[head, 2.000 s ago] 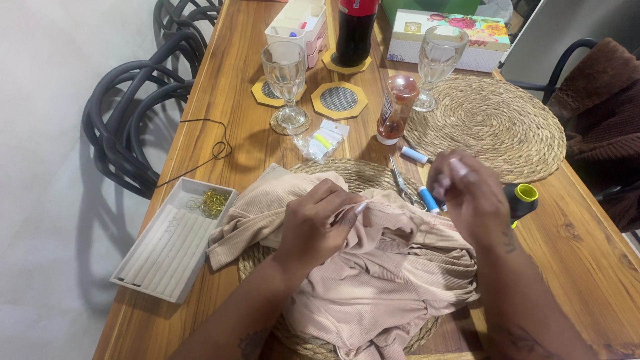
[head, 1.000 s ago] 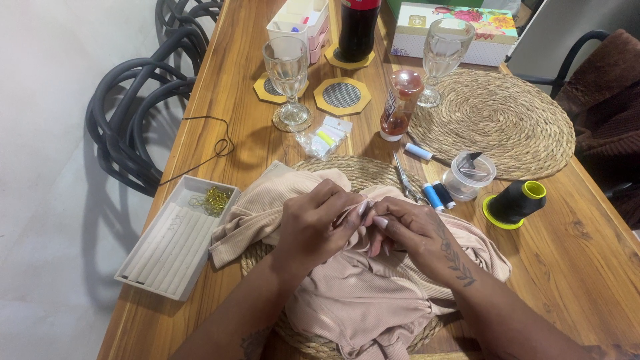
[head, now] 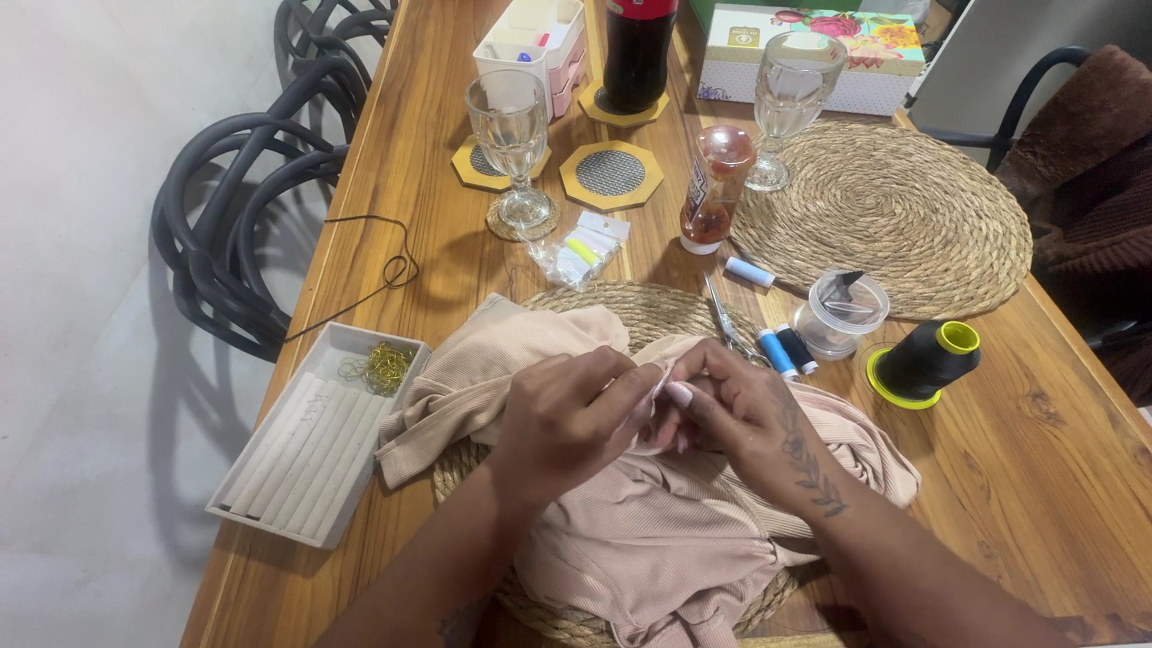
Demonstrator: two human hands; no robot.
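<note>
A beige ribbed garment [head: 657,531] lies bunched on a round woven placemat [head: 630,306]. My left hand [head: 576,414] pinches a fold of it between thumb and fingers. My right hand [head: 733,414] meets it at the same fold, thumb and fingers closed on the cloth; whether a needle is between them cannot be seen. Just beyond my right hand are small scissors [head: 729,324], a blue thread spool [head: 777,354] and a dark thread spool [head: 796,349]. A clear round tub [head: 837,328] and a black thread cone [head: 922,364] stand to the right.
At the left is a white tray [head: 337,531] with gold-coloured chains. Farther back stand two glass goblets [head: 509,135] [head: 792,99], an upturned sauce bottle [head: 715,189], a cola bottle [head: 639,54] and a floral box [head: 810,63]. A second woven placemat [head: 886,216] lies at the right.
Two seconds ago my right hand was raised apart from my left, to the right. It has come back to the fold of cloth beside my left hand, which has stayed there.
</note>
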